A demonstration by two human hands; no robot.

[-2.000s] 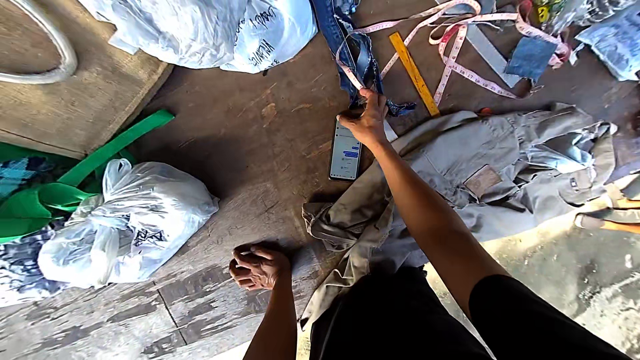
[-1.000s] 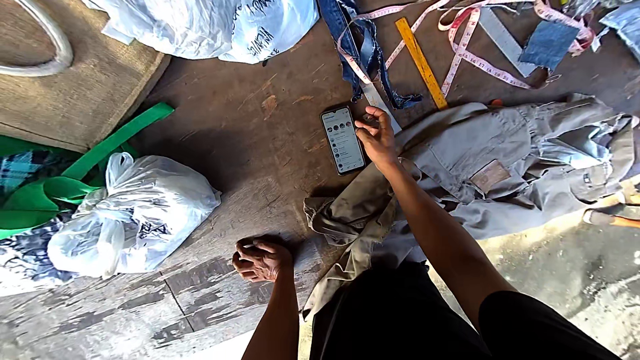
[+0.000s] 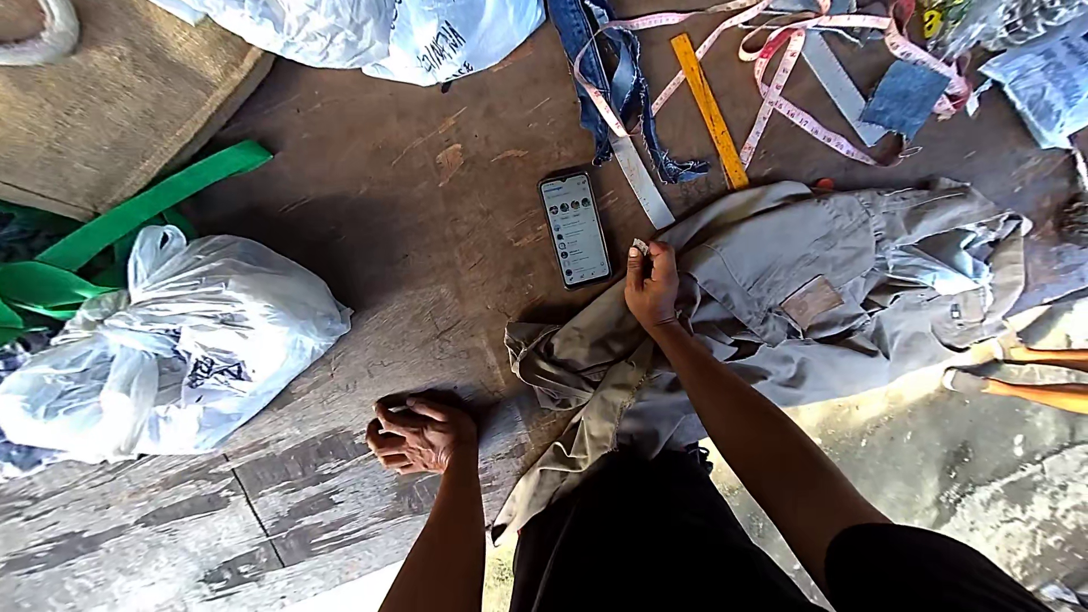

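My right hand (image 3: 652, 285) pinches a small pale scrap (image 3: 640, 246) between thumb and fingers, above grey-brown cloth trousers (image 3: 765, 255). Just left of it a smartphone (image 3: 575, 229) lies face up on the worn wooden table, its screen lit. My left hand (image 3: 422, 435) rests on the table with curled fingers; whether it holds something is hidden. A metal ruler (image 3: 642, 183) lies beyond the phone, partly under torn blue denim strips (image 3: 633, 93). To the right of them are a yellow ruler (image 3: 710, 110) and a pink measuring tape (image 3: 799, 115).
A knotted white plastic bag (image 3: 229, 331) and green straps (image 3: 161, 200) lie at the left. At the back are a burlap bag (image 3: 110, 102) and another filled plastic bag (image 3: 340, 30). A second metal ruler (image 3: 837, 81) and a denim patch (image 3: 905, 98) lie at the right. A person's legs (image 3: 1033, 382) show at the right edge.
My right hand has moved back from the denim strips, past the phone, to the trousers. The phone's screen shows a different page than in the oldest frame. My left hand has stayed in place.
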